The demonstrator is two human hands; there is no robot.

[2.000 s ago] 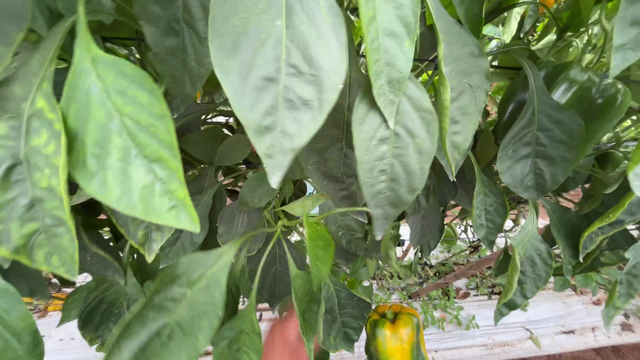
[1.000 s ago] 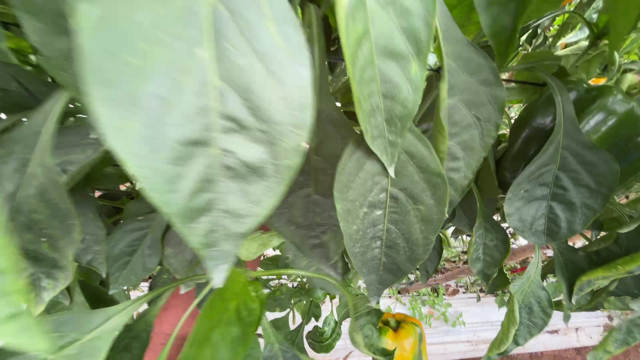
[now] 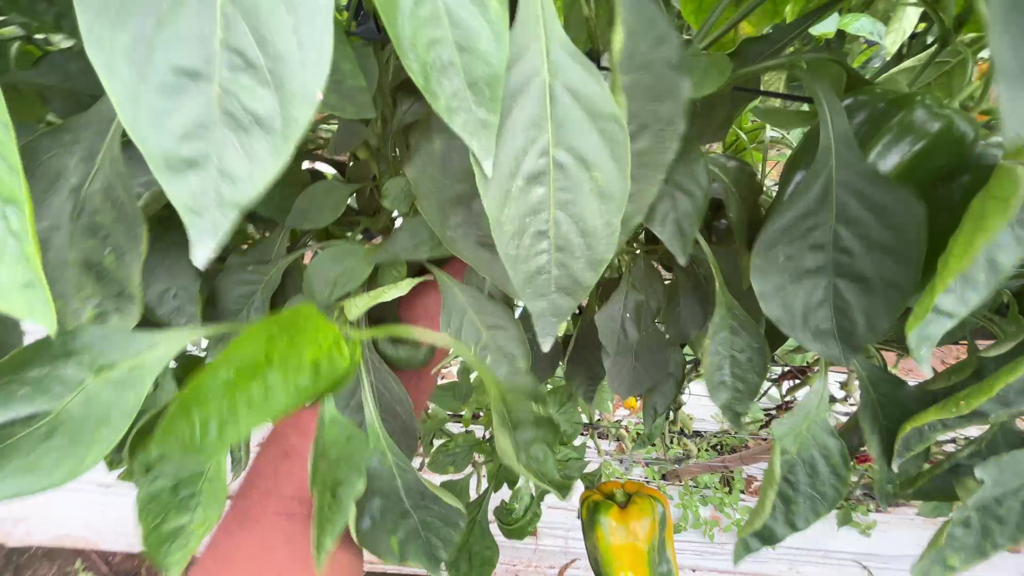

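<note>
My left hand (image 3: 419, 382) reaches up from the bottom left into a pepper plant, its forearm crossing behind several leaves. Leaves hide most of the fingers, and part of a small green pepper (image 3: 402, 352) shows right beside the skin. Whether the hand grips it cannot be seen. A yellow and green bell pepper (image 3: 628, 528) is upright at the bottom edge, stem end up; its lower part is cut off, so what supports it is hidden. My right hand is out of view.
Large leaves (image 3: 552, 168) hang close in front. Dark green bell peppers (image 3: 920, 144) hang at the upper right, partly behind leaves. A thin branching stem (image 3: 424, 336) crosses the hand. White ground sheeting (image 3: 832, 552) runs along the bottom, with small weeds (image 3: 712, 496) beside it.
My left hand has reached farther up into the foliage, and more of the arm shows than before. The leaves around it have shifted. The yellow and green pepper remains near the bottom edge.
</note>
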